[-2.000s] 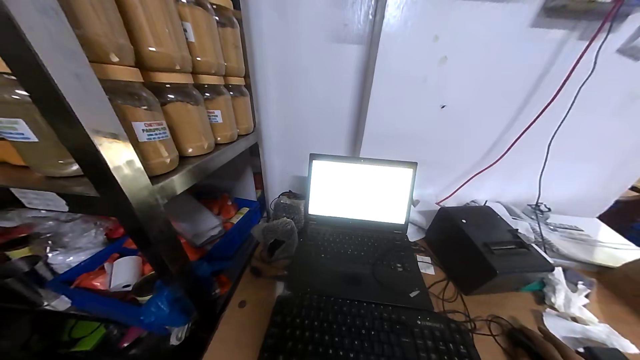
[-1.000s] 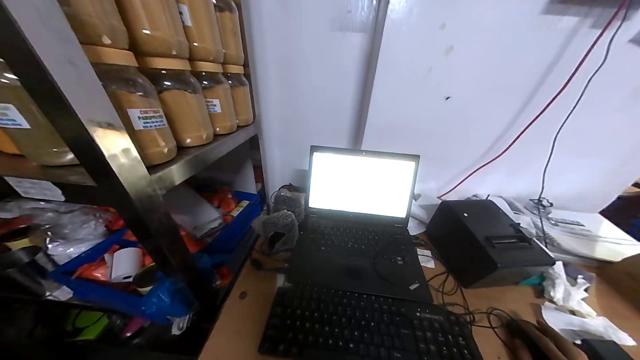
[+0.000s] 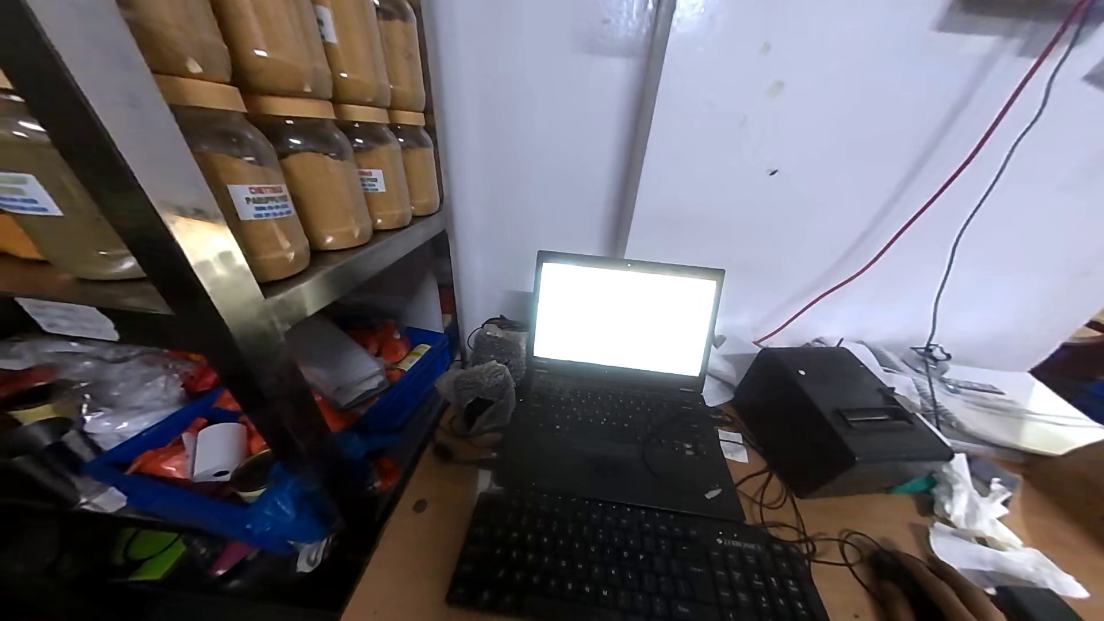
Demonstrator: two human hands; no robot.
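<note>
My right hand [image 3: 936, 591] rests over a black computer mouse [image 3: 897, 573] at the bottom right, its fingers lying along the mouse. To the left of it lies a black external keyboard [image 3: 630, 561], placed against the front of an open black laptop [image 3: 604, 448]. The laptop's screen [image 3: 625, 319] glows white, and nothing on it can be read. Loose black cables [image 3: 802, 539] run between the keyboard and the mouse. My left hand is out of view.
A black box-shaped printer [image 3: 845, 423] stands right of the laptop, with crumpled white paper [image 3: 975, 517] in front. At the left, a metal shelf [image 3: 362, 259] holds several jars of brown powder [image 3: 323, 198], above blue trays [image 3: 172, 500]. A red cable [image 3: 931, 198] hangs along the wall.
</note>
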